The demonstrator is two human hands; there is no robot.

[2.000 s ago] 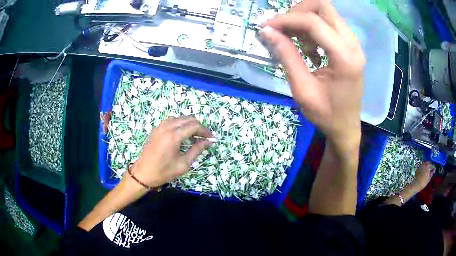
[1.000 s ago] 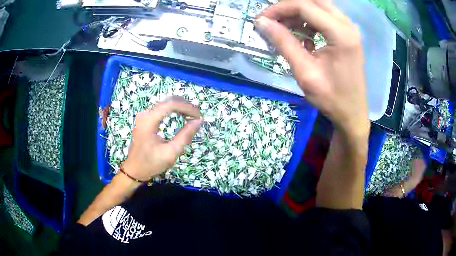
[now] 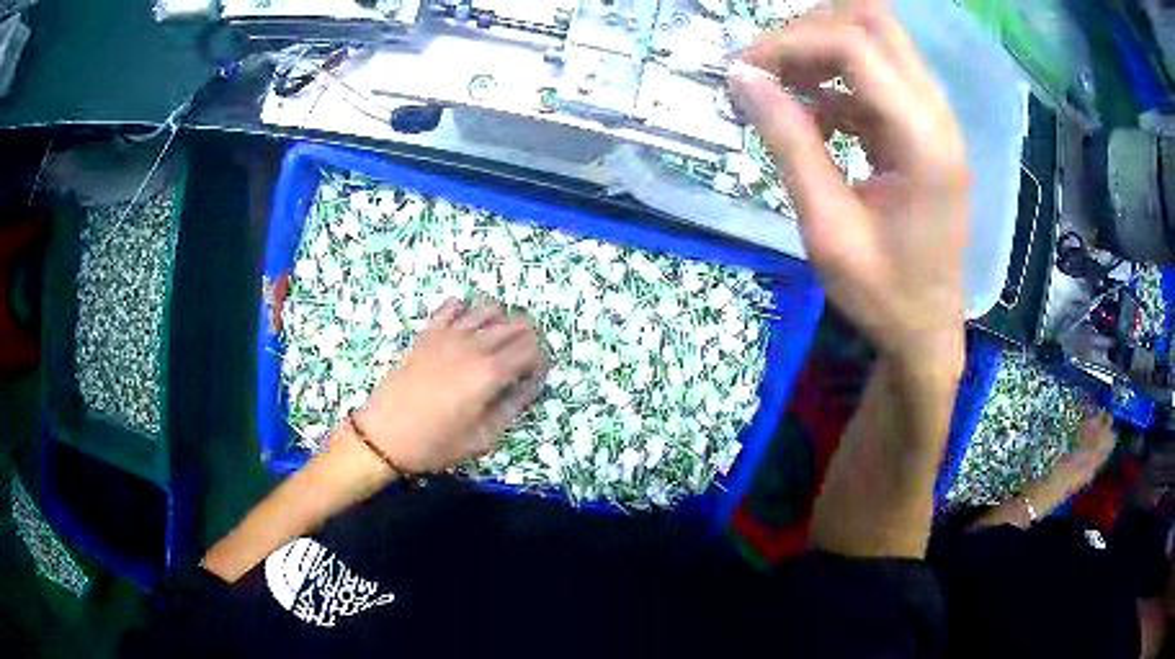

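Note:
A blue bin [image 3: 802,337] in front of me is full of small white-and-green parts [image 3: 631,373]. My left hand [image 3: 467,382] rests on the heap with its fingers curled down. Its fingertips are hidden among the parts, so I cannot tell whether it holds one. My right hand [image 3: 866,161] is raised at the right of the machine's silvery fixture [image 3: 608,58]. Its thumb and index finger are close together near the metal slide. Whether a part is between them is too blurred to tell.
The machine base plate [image 3: 515,97] runs above the bin. A translucent tub [image 3: 990,193] with more parts stands behind my right hand. A green bin [image 3: 165,322] of small parts is at far left. At right, another person's hand [image 3: 1080,461] is over a similar bin.
My left hand has turned from an open pinch above the parts to curled fingers down in them. My right hand has shifted slightly right, away from the fixture.

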